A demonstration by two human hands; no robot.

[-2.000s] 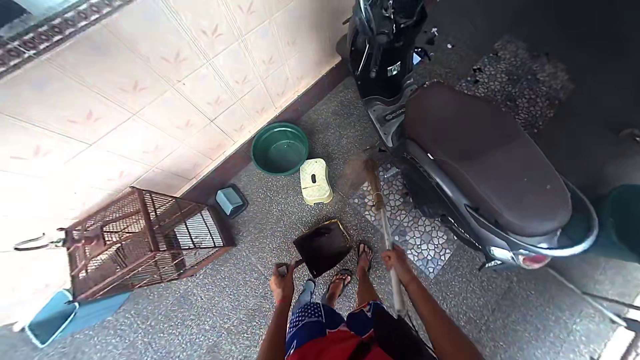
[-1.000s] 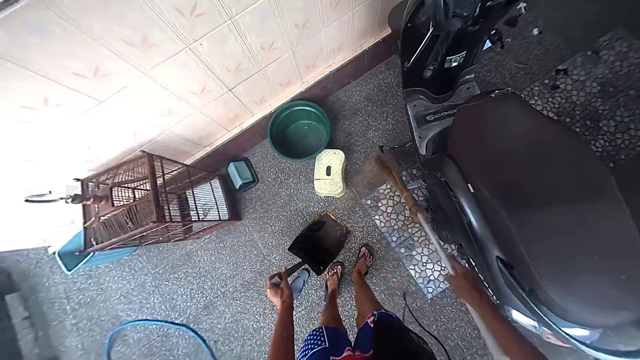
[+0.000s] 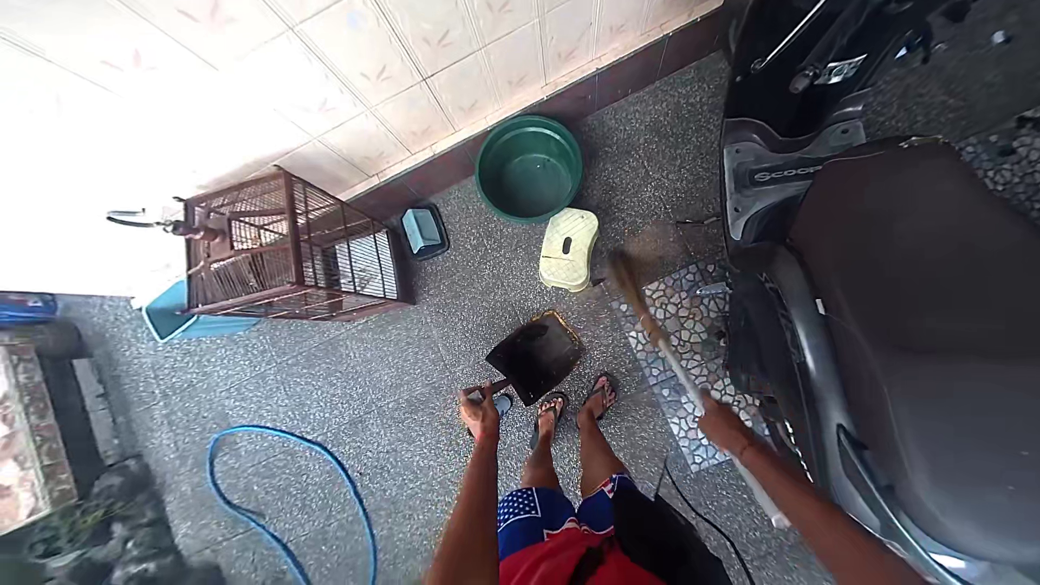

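Note:
My left hand (image 3: pixel 479 413) grips the short handle of a black dustpan (image 3: pixel 536 357), whose pan lies low over the floor in front of my feet. In my right hand (image 3: pixel 725 424) is the pale pole of a long-handled broom (image 3: pixel 682 370). The broom's brown bristles, partly blurred, rest near the floor between a cream plastic step stool (image 3: pixel 569 249) and the scooter (image 3: pixel 812 325). Part of the pole passes beneath my right forearm.
A green plastic basin (image 3: pixel 529 169) touches the stool by the tiled wall. Left of it are a small blue container (image 3: pixel 422 230) and a brown birdcage (image 3: pixel 296 252). A blue hose (image 3: pixel 341 467) loops across the floor. Pebble-patterned paving (image 3: pixel 691 333) runs beside the scooter.
The view has shifted, bringing the blue hose and a planted edge in at left. Both hands keep hold of the dustpan and broom; the bristles stay near the stool.

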